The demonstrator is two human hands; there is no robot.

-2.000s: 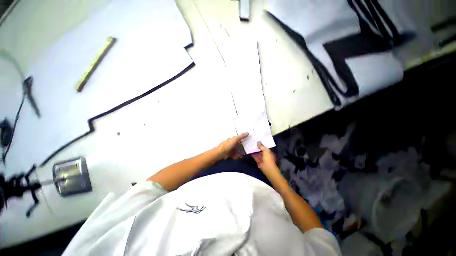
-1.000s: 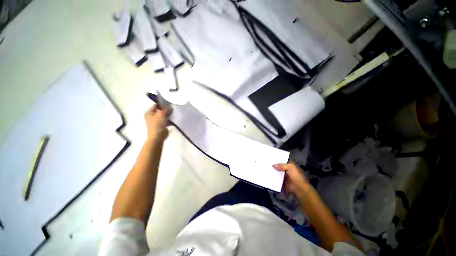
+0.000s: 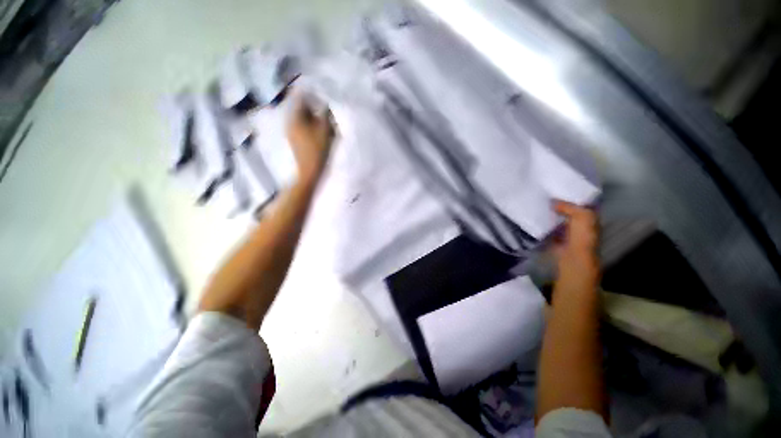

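My right hand [image 3: 579, 229] grips the near right end of a white-topped cut piece [image 3: 561, 184], thumb on top. The piece lies over or just above other cut pieces at the upper right. My left hand [image 3: 310, 135] is stretched out at the upper middle, beside blurred white-topped pieces. Blur hides its fingers and whether they hold the far end. Below the held piece, a dark fabric piece [image 3: 445, 274] shows, with a folded white flap [image 3: 484, 329] beside it.
Several small white-topped pieces with dark edges [image 3: 224, 150] lie left of my left hand. The large paper-topped lay [image 3: 111, 274] is at the lower left, with a yellow bar [image 3: 84, 332] on it. A pale curved metal surface [image 3: 659, 171] runs along the right. Scraps lie below the table edge.
Both hands have moved away from my body, up and to the right, with the cut piece, from over the near table edge to the stacked pieces. The view has shifted and blurred.
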